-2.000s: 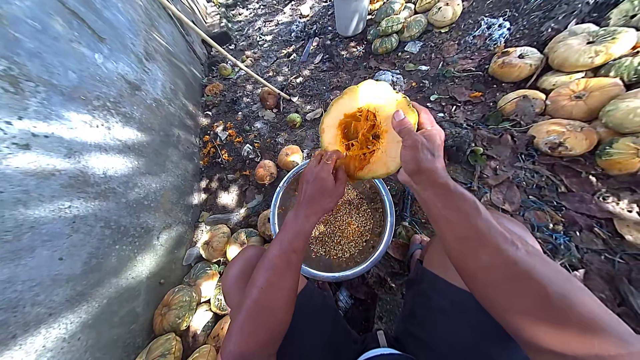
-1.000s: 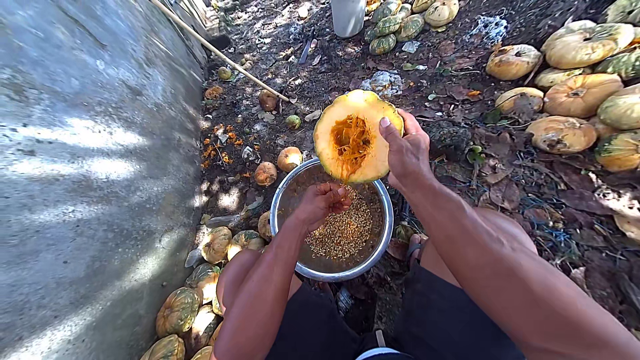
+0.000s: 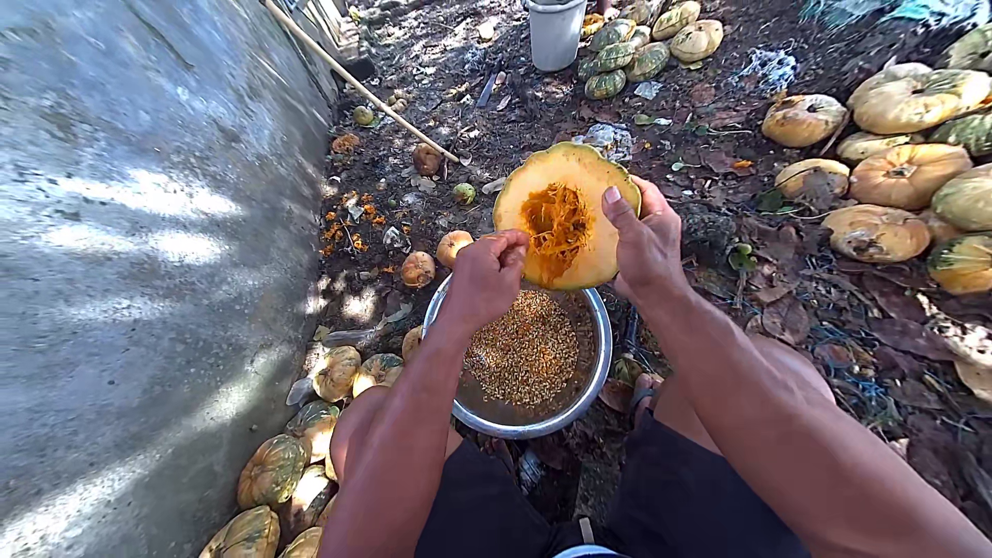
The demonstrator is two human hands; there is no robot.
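My right hand (image 3: 649,239) grips the right edge of a halved pumpkin (image 3: 597,174), thumb on the cut face and fingers behind the rind. The pale orange face is tilted up toward me, with stringy orange pulp (image 3: 556,229) in its hollow. My left hand (image 3: 491,271) is at the face's left side, its fingertips pinched together by the pulp's edge; whether they hold anything is hidden. Below both hands stands a round metal basin (image 3: 601,372) with many pumpkin seeds (image 3: 527,353) and bits of orange pulp in it.
A concrete wall (image 3: 155,256) rises on the left, with whole pumpkins (image 3: 273,470) along its foot. More pumpkins (image 3: 907,174) lie at the right. Farther off are a pale bucket (image 3: 555,35) and a long stick (image 3: 364,89) leaning near the wall. Dry leaves (image 3: 914,337) litter the soil.
My left hand, over the basin one second ago with orange pulp at its fingers, has moved up to the pumpkin's cut face. My right hand has kept hold of the pumpkin half.
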